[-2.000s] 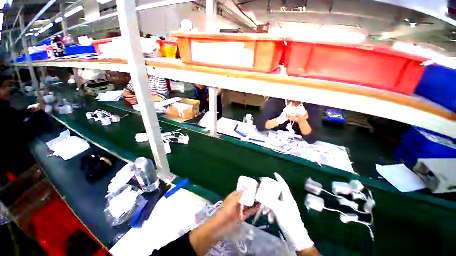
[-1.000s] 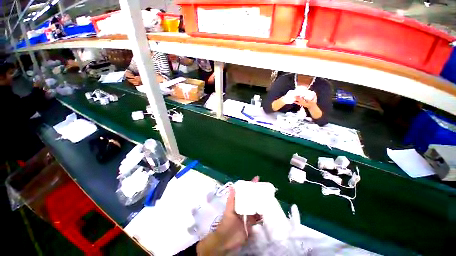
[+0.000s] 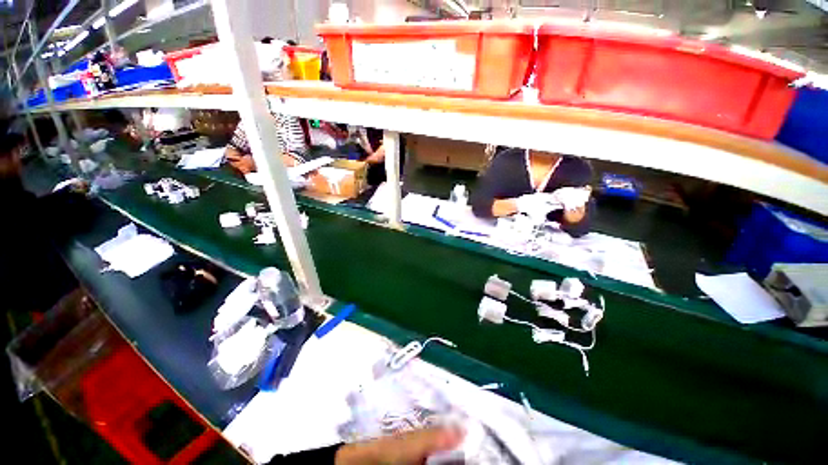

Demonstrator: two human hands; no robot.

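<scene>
My left hand (image 3: 404, 447) is bare and blurred at the bottom edge. Its fingertips lie against blurred white and clear plastic material, and I cannot tell whether they hold anything. My gloved right hand cannot be made out. A crinkled heap of plastic bags (image 3: 390, 400) lies on the white sheet (image 3: 318, 381) in front of me. A looped white cord (image 3: 406, 354) lies at the heap's back edge. Another blurred whitish heap (image 3: 554, 440) is to the right. A cluster of white corded adapters (image 3: 545, 309) lies on the green conveyor belt (image 3: 409, 291).
A white post (image 3: 272, 163) stands left of centre. Bagged bundles (image 3: 245, 341), a blue stick (image 3: 336, 321) and a black item (image 3: 189, 283) lie near it. Red bins (image 3: 663, 77) sit on the shelf (image 3: 454, 113) above. A person (image 3: 536, 186) works opposite.
My left hand has dropped to the bottom edge, and the white adapters held up earlier no longer show there. My gloved right hand has gone from sight. The belt's adapter cluster has shifted left.
</scene>
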